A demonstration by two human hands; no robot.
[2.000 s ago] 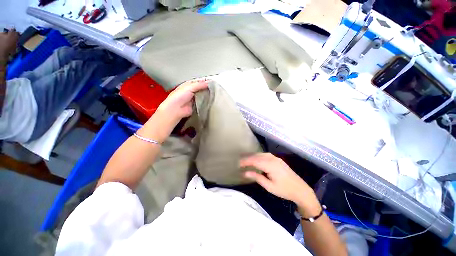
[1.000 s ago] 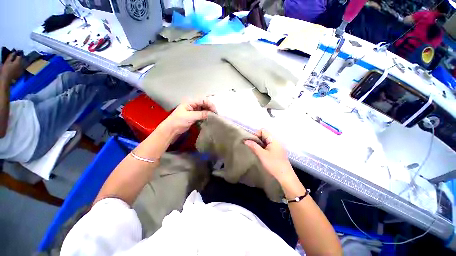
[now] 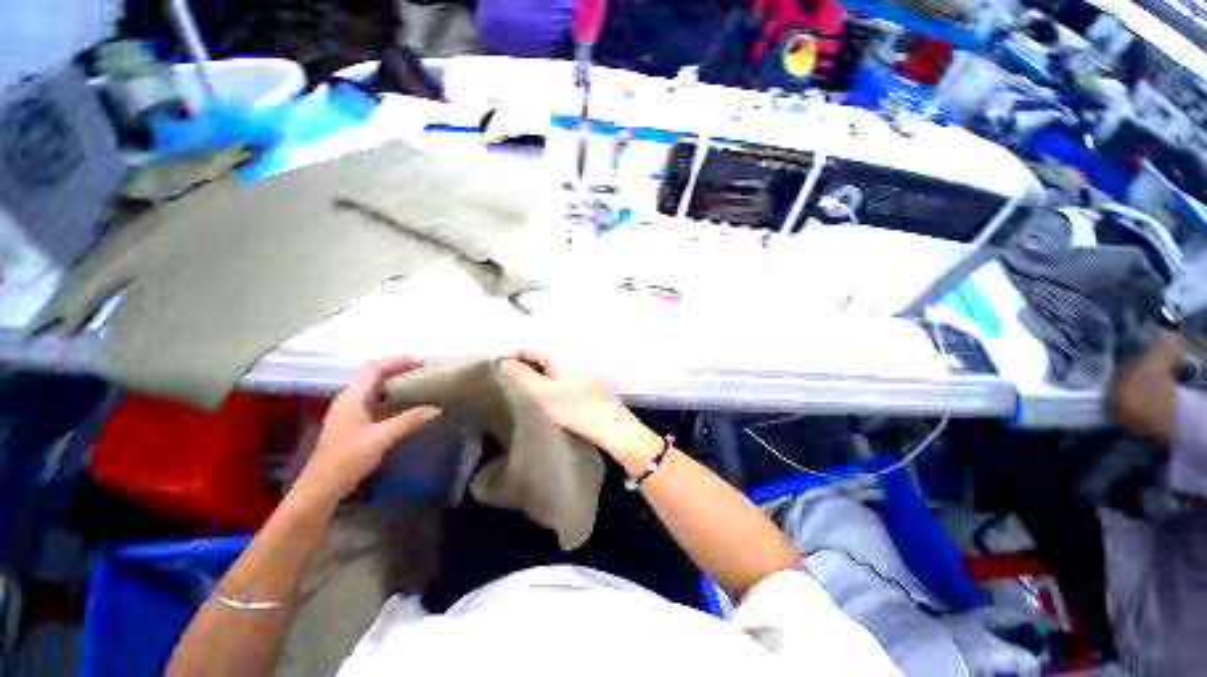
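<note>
My left hand (image 3: pixel 360 434) and my right hand (image 3: pixel 567 397) hold a small khaki cloth piece (image 3: pixel 540 466) by its upper edge, over my lap at the table's front edge. The piece hangs down between and below the hands. A large khaki panel (image 3: pixel 285 245) lies flat on the white table to the left, its left corner over the front edge. The white sewing machine (image 3: pixel 913 146) with its blue stripe stands behind and to the right. The needle area (image 3: pixel 589 212) is blurred. Small pink-and-blue snips (image 3: pixel 651 288) lie in front of the machine.
A phone (image 3: pixel 741 183) is strapped to the machine. A red stool (image 3: pixel 185 456) and a blue bin (image 3: pixel 152 595) are below left. Another blue bin (image 3: pixel 911 518) with grey cloth is below right. A person's hand (image 3: pixel 1146 386) shows at the right edge beside dark striped cloth (image 3: pixel 1088 284).
The view has swung to the right. The right hand, apart from the cloth's upper part two seconds ago, has moved up to its edge, and both hands now hold the piece.
</note>
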